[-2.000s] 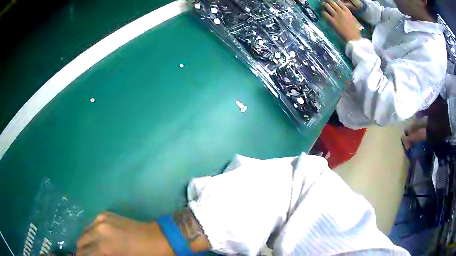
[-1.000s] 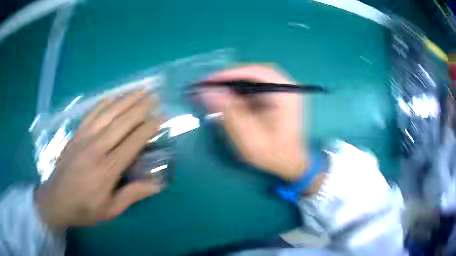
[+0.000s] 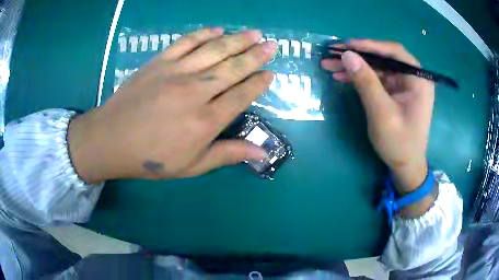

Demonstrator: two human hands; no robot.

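Observation:
A clear release liner (image 3: 314,101) lies on the green mat with two rows of small white adhesive pieces (image 3: 296,48). My left hand (image 3: 180,104) lies flat across the liner and hides its middle. Its thumb rests on the watch body (image 3: 266,145), a rounded square open unit with silver and white parts inside, just below the liner. My right hand (image 3: 391,93) holds black tweezers (image 3: 405,66) like a pen. The tweezer tips are at the right end of the liner. I cannot tell whether they hold a piece.
Small white specks lie on the green mat (image 3: 306,219) at the right. The edge of a shiny clear tray (image 3: 488,186) shows at the far right. White lines (image 3: 111,41) run at the left and upper right. A blue band (image 3: 415,198) is around my right wrist.
The view has swung back from the neighbouring worker to the liner. Since a second ago my right hand has moved right of my left hand, with the tweezers angled down to the right.

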